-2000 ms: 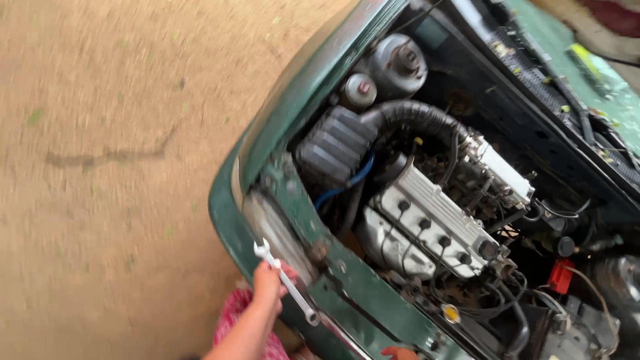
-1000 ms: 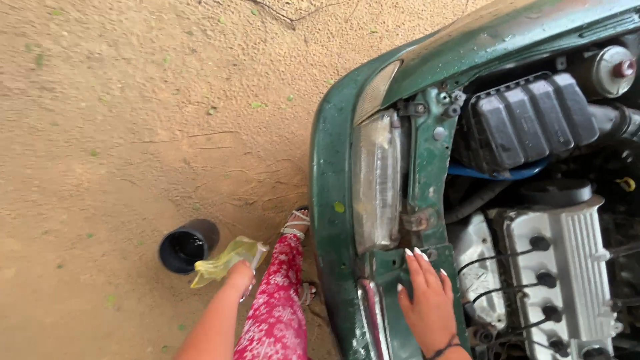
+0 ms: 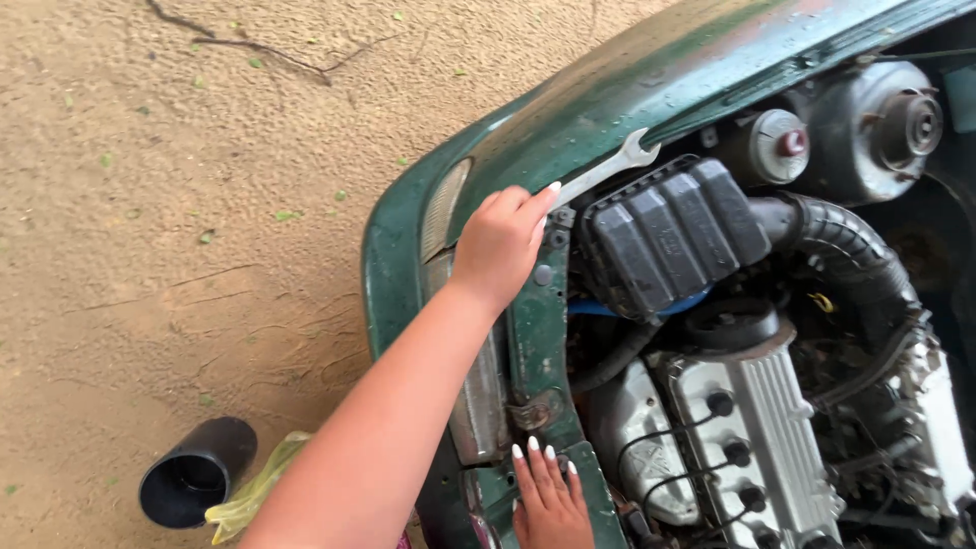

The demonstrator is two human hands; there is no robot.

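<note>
A metal open-ended wrench [image 3: 602,174] lies in the fingers of my left hand [image 3: 499,240], which is over the front corner of a green car's fender [image 3: 610,99], beside the black air filter housing [image 3: 671,229]. The wrench's open jaw points away from me, close to the fender's inner edge. My right hand [image 3: 550,499] rests flat, fingers spread, on the green front panel [image 3: 543,335] behind the headlight [image 3: 480,404]. Part of the headlight is hidden by my left forearm.
The open engine bay holds a ribbed air intake hose [image 3: 858,236], a silver engine cover [image 3: 778,427] with black leads, and a round metal strut tower [image 3: 869,137]. On the sandy ground stand a black cylindrical container [image 3: 232,442] and a yellow translucent plastic bag [image 3: 263,484]. A thin twig [image 3: 267,52] lies farther off.
My left hand has moved from beside the yellow bag up to the fender and now holds the wrench. My right hand stays on the front panel.
</note>
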